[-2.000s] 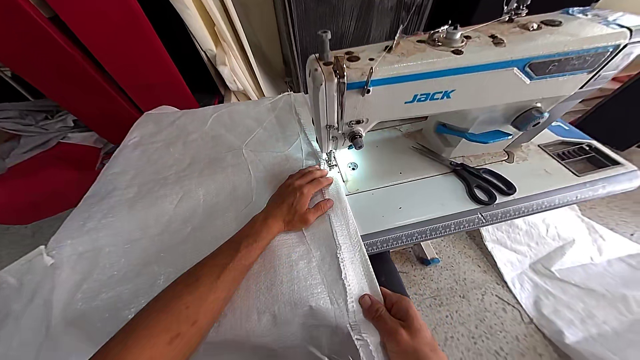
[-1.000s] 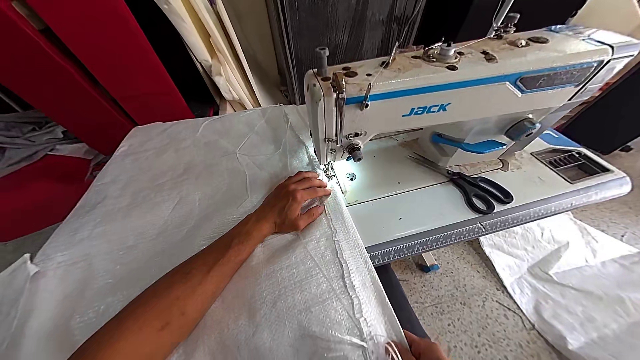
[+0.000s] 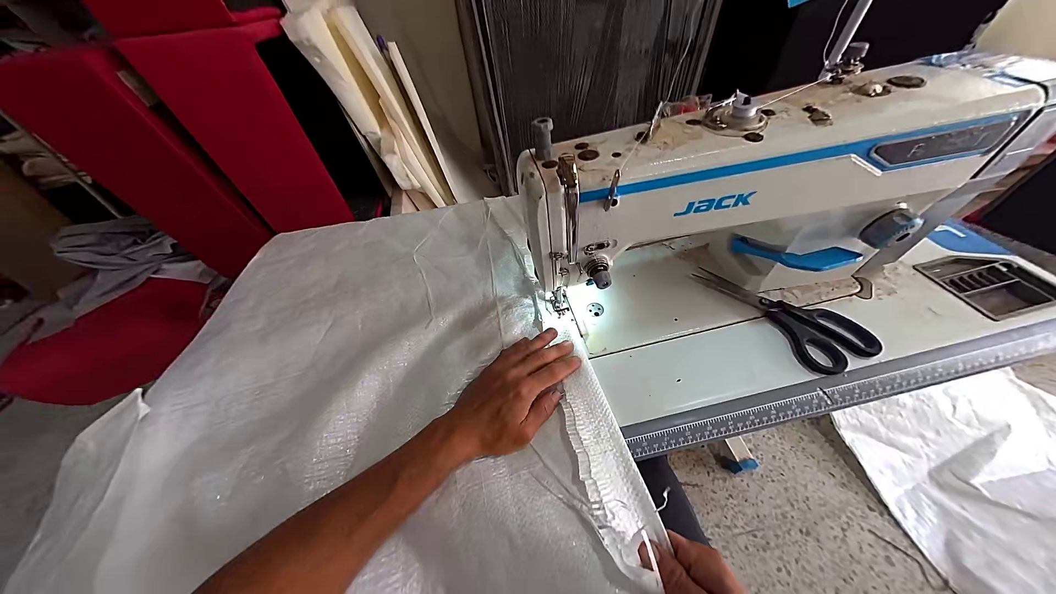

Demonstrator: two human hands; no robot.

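Observation:
A large sheet of white woven plastic fabric (image 3: pixel 355 371) lies over the left of the table and passes under the presser foot (image 3: pixel 559 301) of a white Jack sewing machine (image 3: pixel 742 177). My left hand (image 3: pixel 516 396) rests flat on it just in front of the foot, fingers slightly apart and pointing at the needle area. At the bottom, my right hand (image 3: pixel 689 565) pinches the fabric's folded, frayed edge between thumb and fingers. The machine's lamp lights the needle area; the needle tip itself is too small to make out.
Black-handled scissors (image 3: pixel 804 326) lie on the machine bed, right of the needle. A ruler strip (image 3: pixel 742 422) runs along the table's front edge. More white fabric (image 3: pixel 965 462) is on the floor at right. Red padded panels (image 3: pixel 223 107) and cream rolls (image 3: pixel 371 99) stand behind at left.
My right hand has moved down along the fabric edge since two seconds ago, and still grips it. My left hand stays on the fabric in front of the presser foot.

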